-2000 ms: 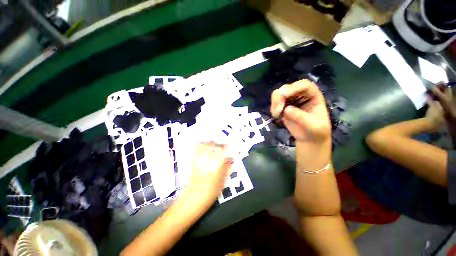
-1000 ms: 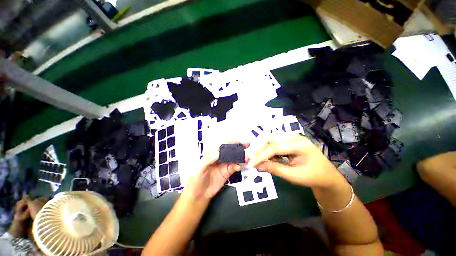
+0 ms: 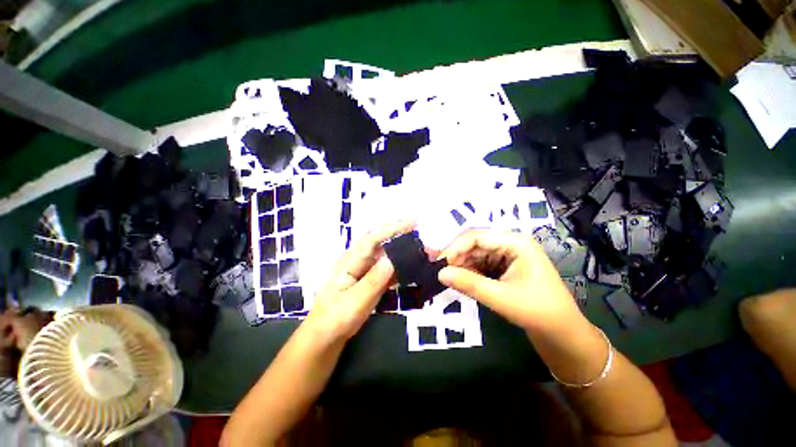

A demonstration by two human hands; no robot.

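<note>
My left hand (image 3: pixel 360 281) holds a small flat black plastic part (image 3: pixel 408 264) between thumb and fingers in front of me. My right hand (image 3: pixel 491 271) is at the right side of the part, thumb and fingers pinching a dark square piece that touches or overlaps it; where one ends and the other begins is hard to tell. A white sticker sheet (image 3: pixel 298 249) with dark rounded squares lies left of my hands. White waste sheets (image 3: pixel 463 127) are piled behind my hands, with a black scrap pile (image 3: pixel 336 127) on top.
Heaps of black parts lie at the left (image 3: pixel 188 227) and right (image 3: pixel 641 175). A cream fan (image 3: pixel 100 371) stands at lower left. A cardboard box (image 3: pixel 698 30) is at upper right. The green conveyor belt (image 3: pixel 419 30) runs behind. Another person's arm (image 3: pixel 768 327) is at the right edge.
My right hand came from the right heap to meet my left hand, which lifted from the sheets. Since one second ago, a dark piece shows at my right fingertips against the part. The view has shifted.
</note>
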